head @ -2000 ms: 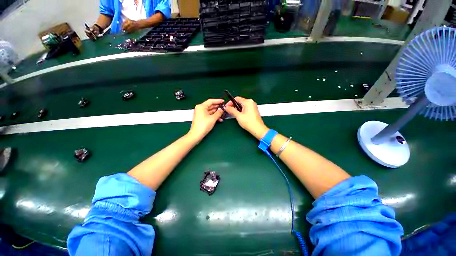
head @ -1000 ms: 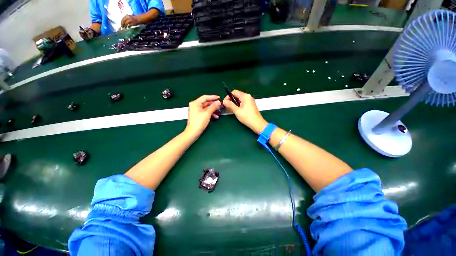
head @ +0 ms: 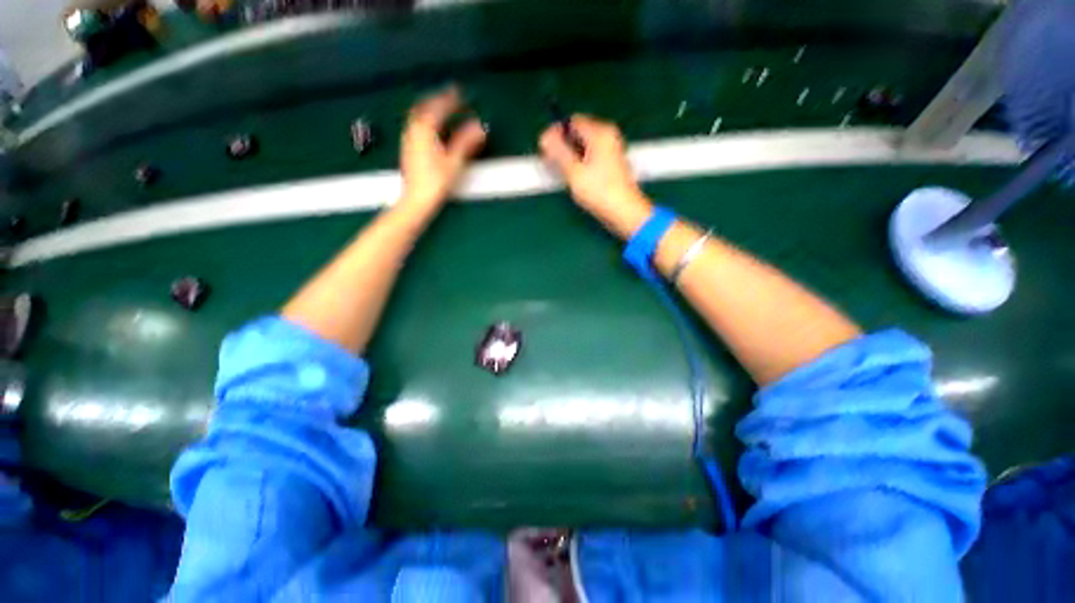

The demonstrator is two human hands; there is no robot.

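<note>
My left hand (head: 434, 147) is over the conveyor belt just past the white rail, blurred, with thumb and fingers apart. A small dark spot shows by its fingertips; I cannot tell if it holds a module. My right hand (head: 595, 165) is shut on a slim black tool (head: 572, 137), its tip over the belt. The hands are apart. A dark module with a silvery centre (head: 499, 348) lies on the green bench between my forearms. Another dark module (head: 189, 292) lies at the left of the bench.
Beyond the white rail (head: 295, 200), the belt carries spaced modules (head: 362, 134) and tiny white specks. A fan base (head: 953, 251) stands at right beside a metal post (head: 961, 88). A blue cord (head: 698, 401) runs from my right wrist across the bench. A dark rounded object (head: 17, 324) is at far left.
My hands, close together before, have separated; the left moved left and forward over the belt. The view has tilted down, so the scene sits higher and the other person has left the picture.
</note>
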